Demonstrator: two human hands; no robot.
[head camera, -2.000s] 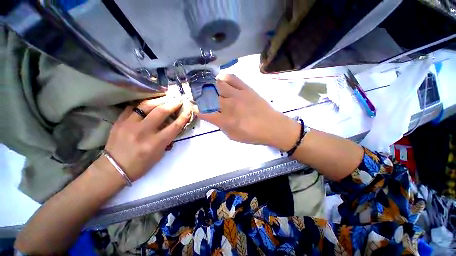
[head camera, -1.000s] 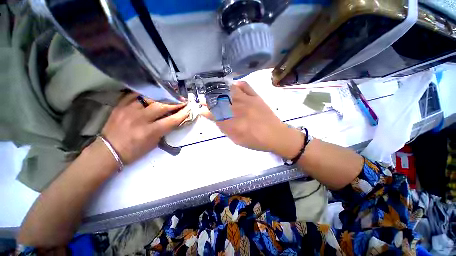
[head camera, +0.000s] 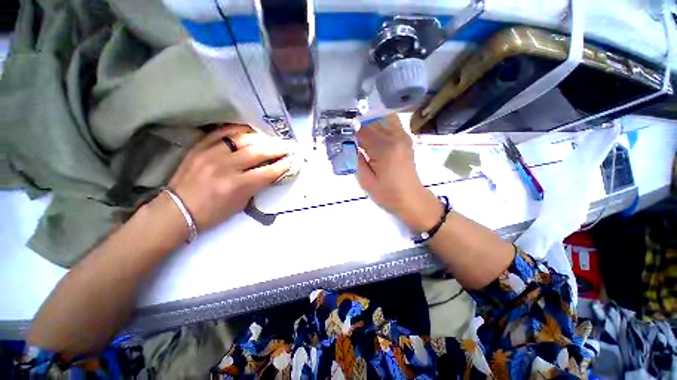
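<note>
The olive garment (head camera: 141, 89) lies bunched on the table left of the needle. My left hand (head camera: 223, 174) pinches its narrow folded edge (head camera: 292, 169) between the fingertips, just left of the presser foot area. My right hand (head camera: 390, 167) is behind and right of the blue-grey attachment (head camera: 344, 157); its fingertips are partly hidden by the machine, and I cannot tell if they hold cloth. The needle area is washed out by bright light.
The white machine head (head camera: 341, 44) with its ribbed knob (head camera: 401, 82) overhangs the work. A phone (head camera: 549, 82) is strapped to it. A small olive piece (head camera: 462, 162) and red-and-blue snips (head camera: 524, 171) lie right. A white plastic bag (head camera: 568, 193) hangs at the table's right edge.
My view has shifted, showing more of the machine head and phone. My right hand has moved back and right of the attachment, away from my left hand, which still pinches the edge.
</note>
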